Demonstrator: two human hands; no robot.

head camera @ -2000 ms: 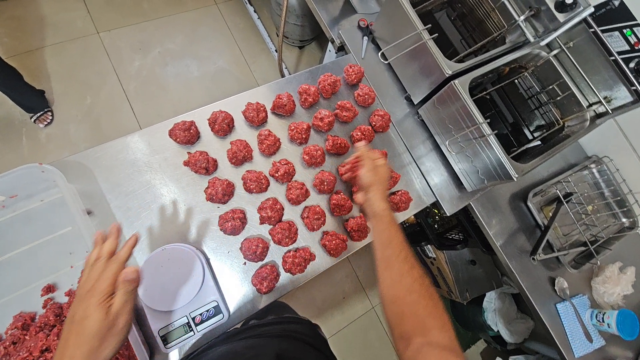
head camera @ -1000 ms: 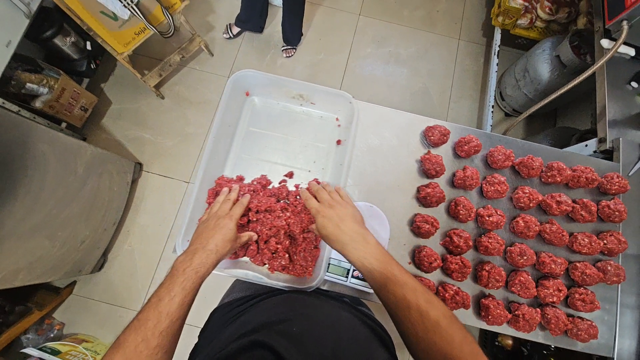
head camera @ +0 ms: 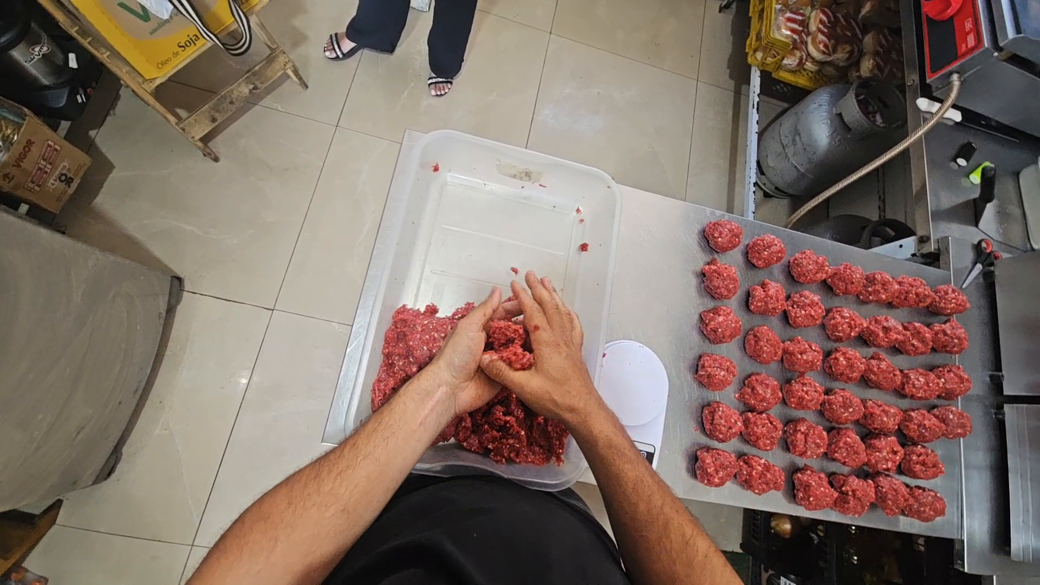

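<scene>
Over the near half of a translucent plastic tub (head camera: 504, 211), my left hand (head camera: 467, 353) and my right hand (head camera: 548, 349) cup a clump of ground meat (head camera: 508, 341) between their palms. Loose ground meat (head camera: 414, 341) lies below and beside them in the tub. A white kitchen scale (head camera: 634, 382) stands just right of the tub, its display partly hidden by my right forearm. Farther right, rows of ground meat balls (head camera: 804, 309) sit on the steel table (head camera: 666, 268).
Beyond the tub a person (head camera: 451, 41) in dark trousers and sandals stands on the tiled floor. A grey gas cylinder (head camera: 812, 138) with a hose is at the upper right, near red-handled scissors (head camera: 981, 260). A wooden stand (head camera: 236, 101) is at upper left, a metal cabinet (head camera: 73, 357) at left.
Both hands were spread on the meat in the tub a second ago; now they are together around a clump. Earlier my right hand was over the rows of balls. The view has swung left since then.
</scene>
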